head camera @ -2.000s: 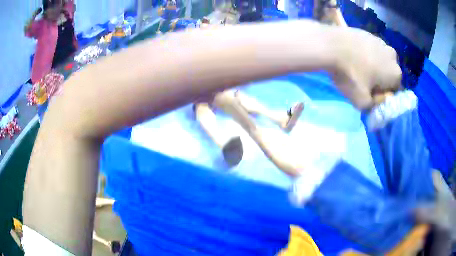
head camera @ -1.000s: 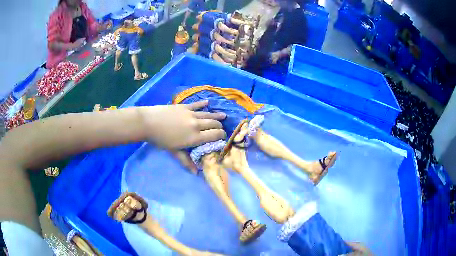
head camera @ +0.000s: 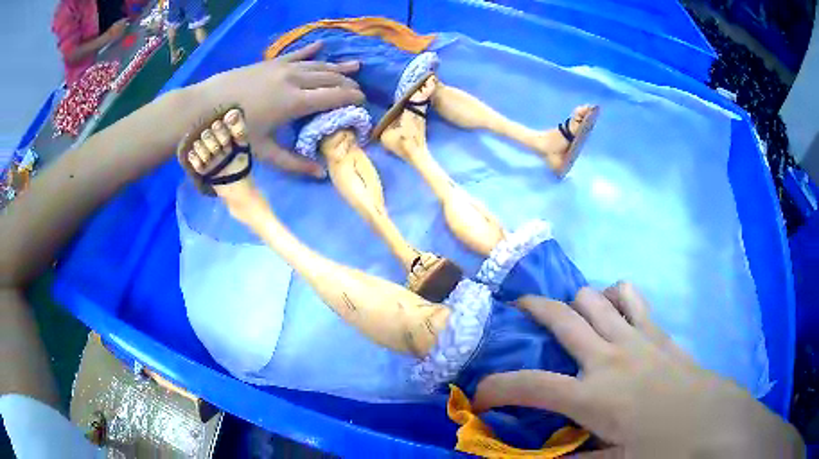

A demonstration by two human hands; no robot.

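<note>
Two figure lower bodies lie in a lined blue tray. The far leg part has its orange sash at the tray's back, its legs pointing towards me. My left hand rests on its blue shorts, fingers spread. The near leg part lies the other way, its sandalled feet pointing away and its sash at the near edge. My right hand is around its blue shorts. One near foot lies between the far part's legs, by its fur cuff. The white tray liner lies beneath both.
A person in a pink top is at the upper left, behind small red and white parts. Another leg part stands on the green conveyor. A brown item with a shiny covering is below the tray's left edge.
My right hand has come into fuller view with the near leg part, now lying lower in the tray. My left hand remains on the far part. The view has moved closer over the tray.
</note>
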